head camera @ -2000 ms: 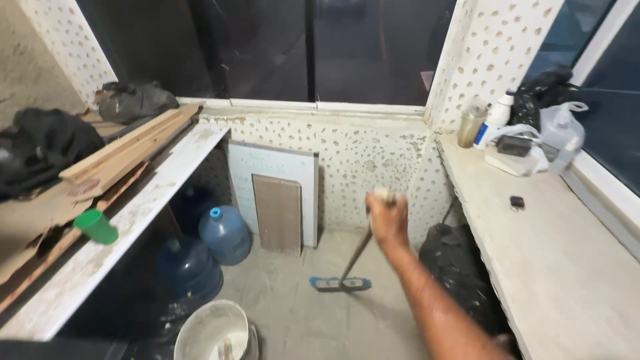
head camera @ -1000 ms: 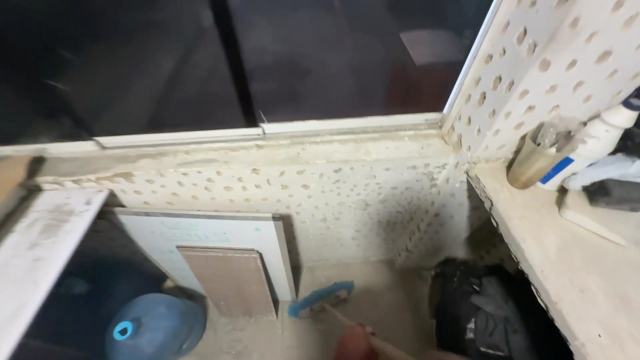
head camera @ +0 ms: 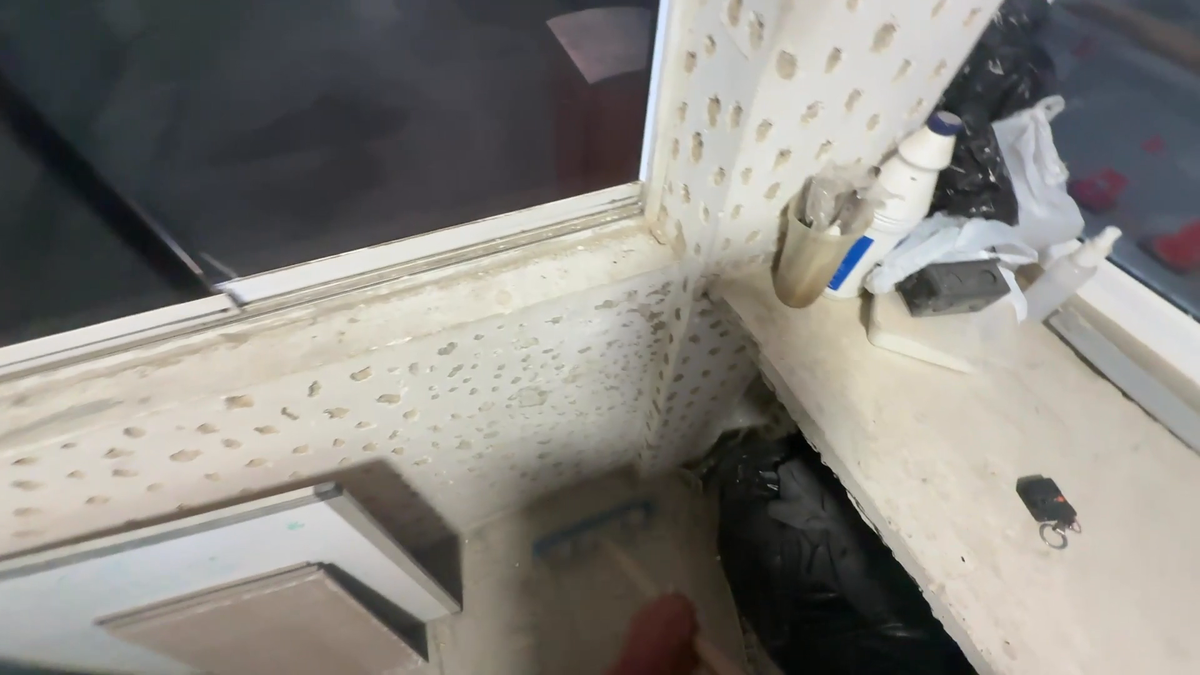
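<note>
A blurred hand [head camera: 659, 630] at the bottom centre is closed around the handle of a push broom; whether it is my left or right cannot be told from this frame alone, but the earlier arm comes in from the right, as my right arm does. The broom's blue head [head camera: 592, 531] lies on the floor near the foot of the pitted wall, left of a black plastic bag [head camera: 797, 553]. Its pale handle [head camera: 630, 568] slants down to the hand. My left hand is out of the frame.
At lower left a white board [head camera: 234, 530] and a smaller brown panel [head camera: 262, 619] lean by the wall. The right-hand ledge [head camera: 937, 450] holds a cup [head camera: 808, 253] of items, a white bottle [head camera: 891, 206], plastic bags [head camera: 1031, 169] and a black key fob [head camera: 1045, 502].
The view has swung right and closer to the corner. The broom head has moved from open floor to near the wall, then away from the leaning board towards the black bag.
</note>
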